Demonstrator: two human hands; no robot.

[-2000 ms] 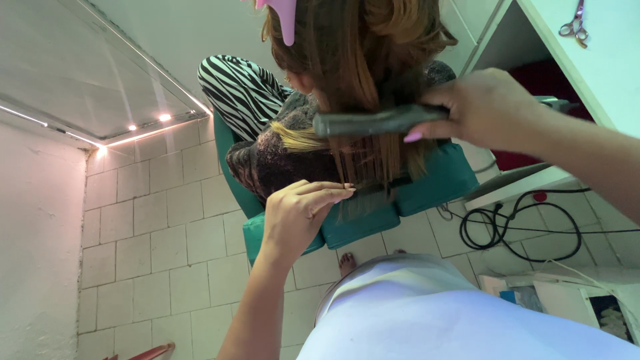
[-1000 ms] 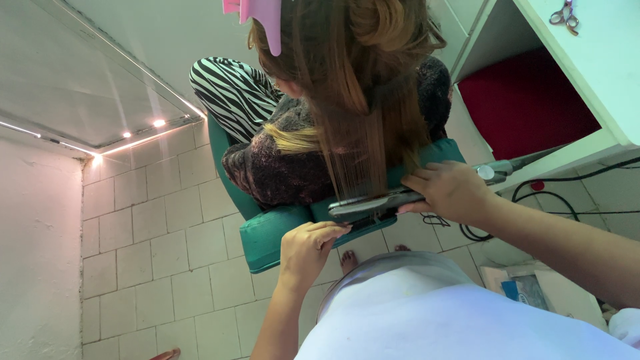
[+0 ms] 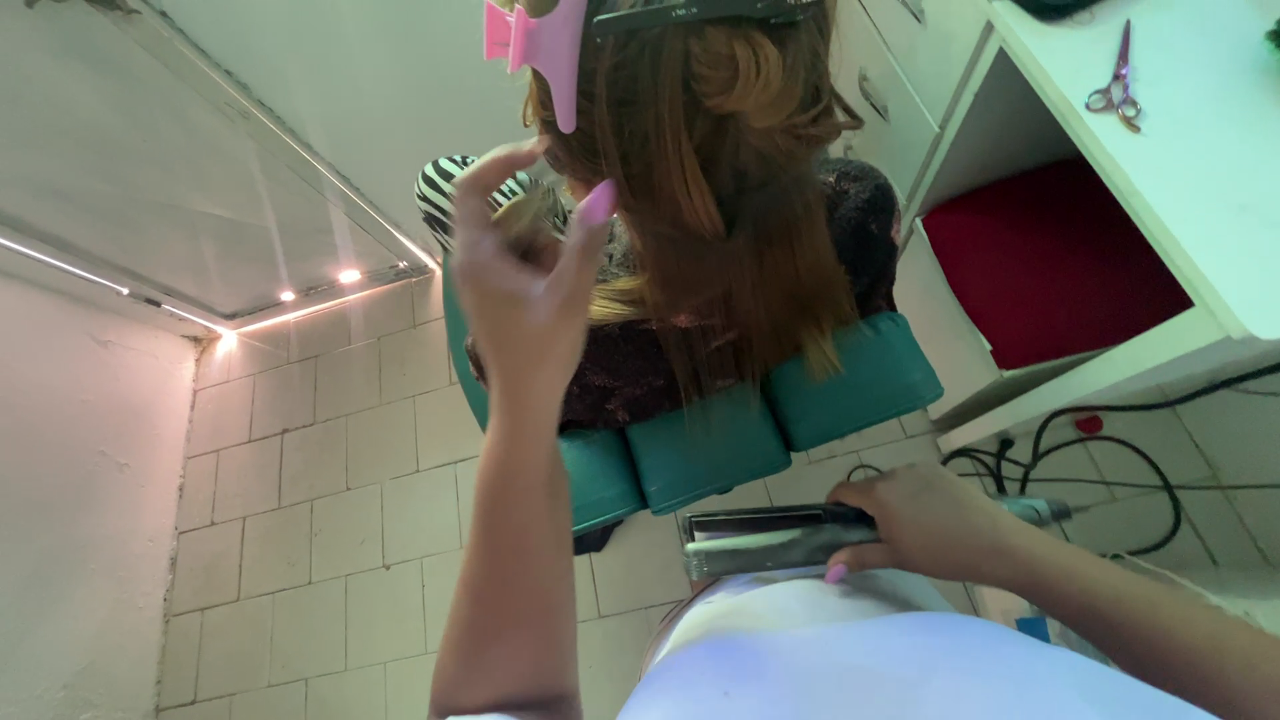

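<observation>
My right hand (image 3: 915, 525) grips a grey hair straightener (image 3: 775, 535) low in front of my white top; its plates are slightly apart, with no hair between them. Raised at the left of the seated person's head is my left hand (image 3: 530, 260), blurred, fingers and thumb apart, holding nothing that I can see. The person's long brown hair (image 3: 740, 240) hangs over the chair back, with lighter ends. A pink claw clip (image 3: 550, 45) sits in the hair at upper left, and a black clip or comb (image 3: 700, 15) lies across the top.
The person sits in a green padded chair (image 3: 710, 445). At right, a white counter (image 3: 1190, 190) holds thinning or hairdressing scissors (image 3: 1118, 85), above a shelf with a red item (image 3: 1050, 260). A black cable (image 3: 1165, 480) loops over the tiled floor. Walls stand at left.
The straightener has moved off the hair and down toward my body. My left hand has risen from the hair ends to beside the head, its fingers spreading.
</observation>
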